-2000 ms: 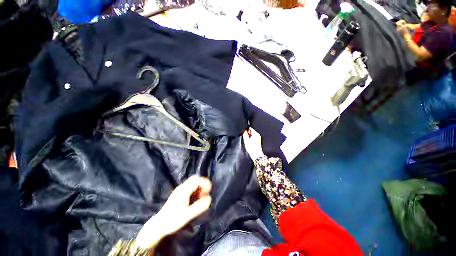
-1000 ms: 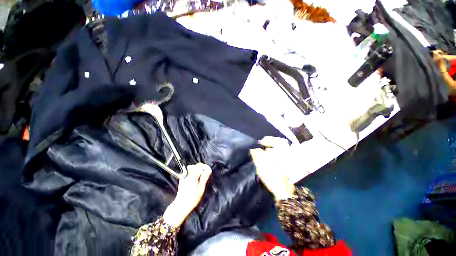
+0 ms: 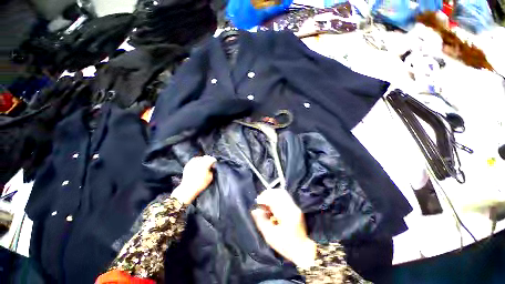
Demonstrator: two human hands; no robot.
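Note:
A navy double-breasted coat (image 3: 332, 83) with pale buttons lies in front of me. On its lower half is a coat turned to its shiny dark lining (image 3: 227, 244). A grey hanger (image 3: 277, 152) lies on the lining with its hook at the top. My left hand (image 3: 195, 176) is closed on the lining, left of the hanger. My right hand (image 3: 281, 222) is curled at the hanger's lower end; a small reddish thing shows in the fist, too blurred to name, and whether the fingers grip the cloth is hidden.
Another navy coat (image 3: 55, 186) lies to the left. Dark garments (image 3: 130, 72) are heaped behind it. Black spare hangers (image 3: 426, 130) and a small dark flat item (image 3: 427, 198) lie on the white table (image 3: 382, 161) at right. Blue bags (image 3: 254, 14) are at the far side.
The view has swung left, bringing in the left coat. My left hand has moved from the hanger to the lining on its left. My right hand has come from the coat's right edge to the hanger.

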